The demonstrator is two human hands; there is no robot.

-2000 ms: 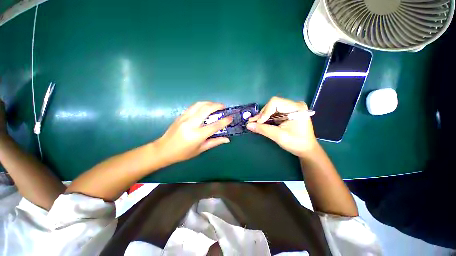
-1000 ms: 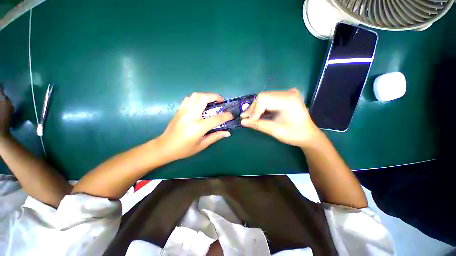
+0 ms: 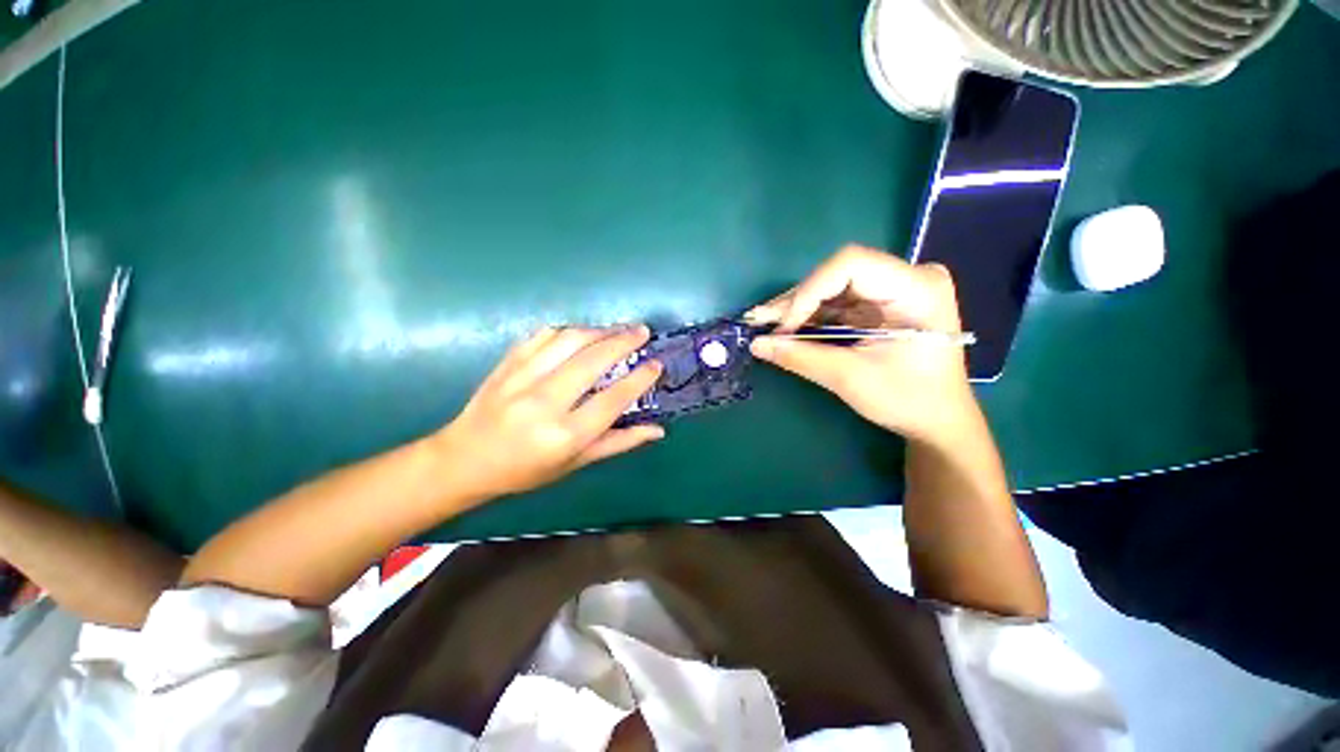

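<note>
The dark bar-shaped phone unit (image 3: 686, 373) lies tilted on the green tabletop, its round white disc facing up near the right end. My left hand (image 3: 544, 409) holds its left part, with fingers across the top and the thumb along the near edge, hiding much of that end. My right hand (image 3: 882, 341) grips thin tweezers (image 3: 870, 335) between thumb and fingers. Their pale rear end points right, and their tips are at the unit's upper right corner. Whether the tips grip anything is too small to tell.
A black smartphone (image 3: 995, 221) lies at the right, beside a small white rounded block (image 3: 1117, 248). A fan (image 3: 1132, 33) stands at the upper right. Spare tweezers (image 3: 107, 345) and a thin white line (image 3: 65, 206) are at the left. Another person's forearm (image 3: 88, 547) shows at the lower left.
The right hand has shifted from over the disc to the unit's right corner, so the disc shows fully and the tweezers' pale rear shows again. The neighbour's hand has moved lower at the left.
</note>
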